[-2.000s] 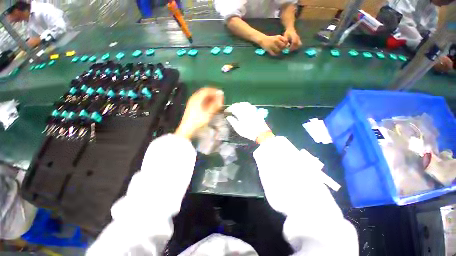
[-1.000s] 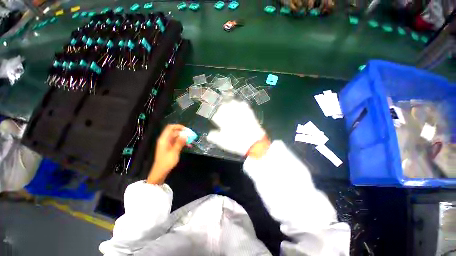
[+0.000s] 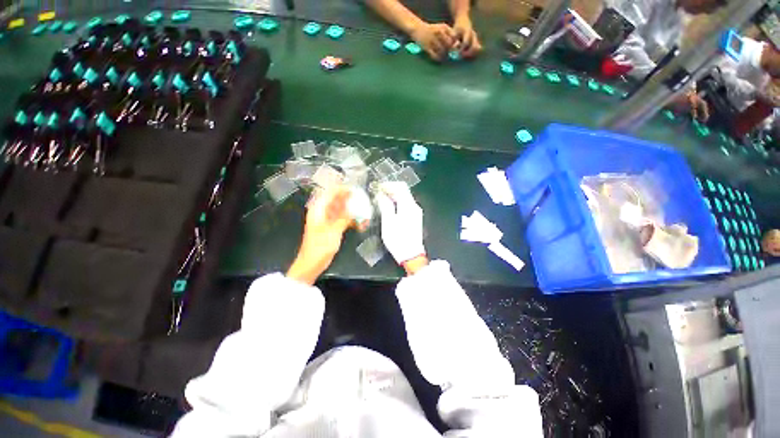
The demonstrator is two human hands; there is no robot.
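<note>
My left hand [image 3: 325, 224], bare and blurred, is over the near part of the clear plate pile [image 3: 344, 157]. A whitish blurred thing shows at its fingertips; I cannot tell what it is. My right hand [image 3: 400, 221], in a white glove, is beside it with fingertips at the pile's edge; whether it holds anything is hidden. A teal part [image 3: 418, 152] lies just beyond the pile. One clear plate [image 3: 369, 251] lies between my wrists.
A foam tray [image 3: 111, 218] at left holds rows of clipped assemblies [image 3: 158, 83]. White paper strips [image 3: 481, 227] lie beside a blue bin [image 3: 571, 244] at right. Loose clips [image 3: 556, 364] fill a black container below. Another person's hands [image 3: 449, 39] work across the bench.
The view has shifted, showing more of the right side. My left hand has moved from the bench's front edge up to the pile, close to my right hand. The teal part at its fingers is no longer distinct.
</note>
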